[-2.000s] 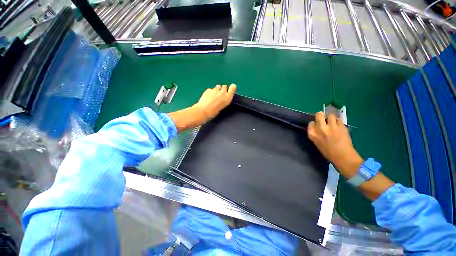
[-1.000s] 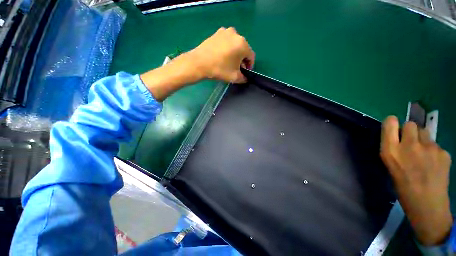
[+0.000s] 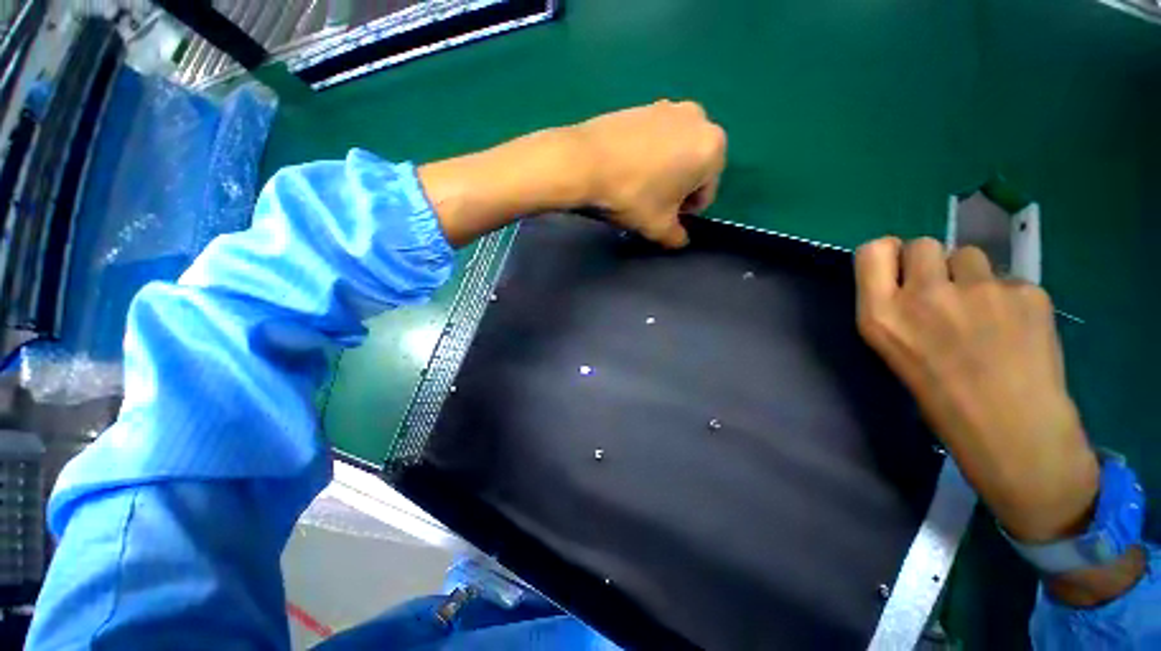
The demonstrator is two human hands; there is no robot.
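A black insulating sheet (image 3: 764,509) covers the floor of a shallow metal chassis tray, with small bright dots showing on it. The tray's silver front flange (image 3: 927,555) shows at its right end and the vented end panel (image 3: 448,350) at its left end. My left hand (image 3: 662,165) grips the far side wall near its left part, thumb inside against the black, fingers curled over the rim. My right hand (image 3: 968,343) is on the same wall near its right corner, fingers over the edge; its thumb is hidden.
A metal bracket (image 3: 996,235) stands on the green bench (image 3: 789,102) beyond my right hand. Another black chassis part with a slotted silver edge (image 3: 427,41) lies at the far left. Bubble wrap (image 3: 236,165) is at the left. The bench's metal edge (image 3: 388,499) runs nearest me.
My left hand has moved right along the far wall, away from the vented end's corner. My right hand stays by the right corner. The view has shifted and turned.
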